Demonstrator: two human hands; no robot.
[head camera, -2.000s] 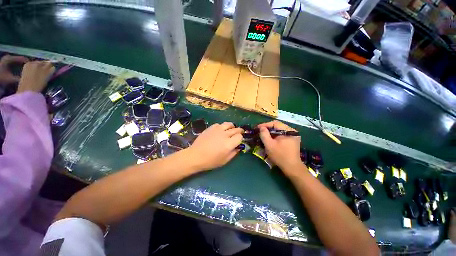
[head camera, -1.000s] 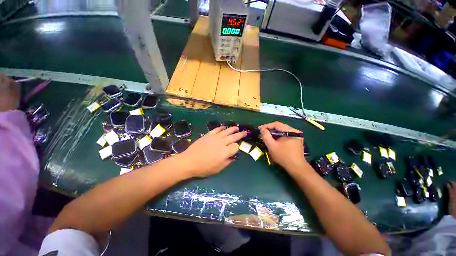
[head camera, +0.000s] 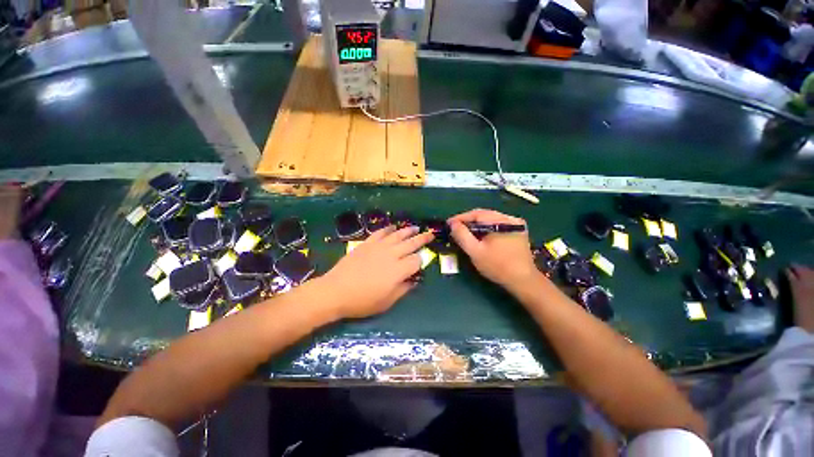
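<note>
Black smartwatch units lie in a short row on the green belt, with the last ones (head camera: 436, 228) at my fingertips. My left hand (head camera: 382, 268) lies over the row, fingers spread and touching a unit; whether it grips one is hidden. My right hand (head camera: 493, 248) holds a dark pen-like tool (head camera: 500, 228) like a pen, its fingertips at the unit beside my left fingers. Pale pouch batteries (head camera: 448, 263) with yellow edges stick out below the row. The tool's working tip is too small to see clearly.
A pile of units (head camera: 206, 234) lies left; more units (head camera: 578, 270) lie right. A power supply (head camera: 357, 71) stands on a wooden board (head camera: 335, 134), its white lead (head camera: 496, 143) curving onto the belt. Neighbouring people's sleeves (head camera: 31, 330) show at both sides.
The view has turned, so the scene is shifted left and levelled. More of the unit row shows left of my left hand. My right hand still holds the pen-like tool.
</note>
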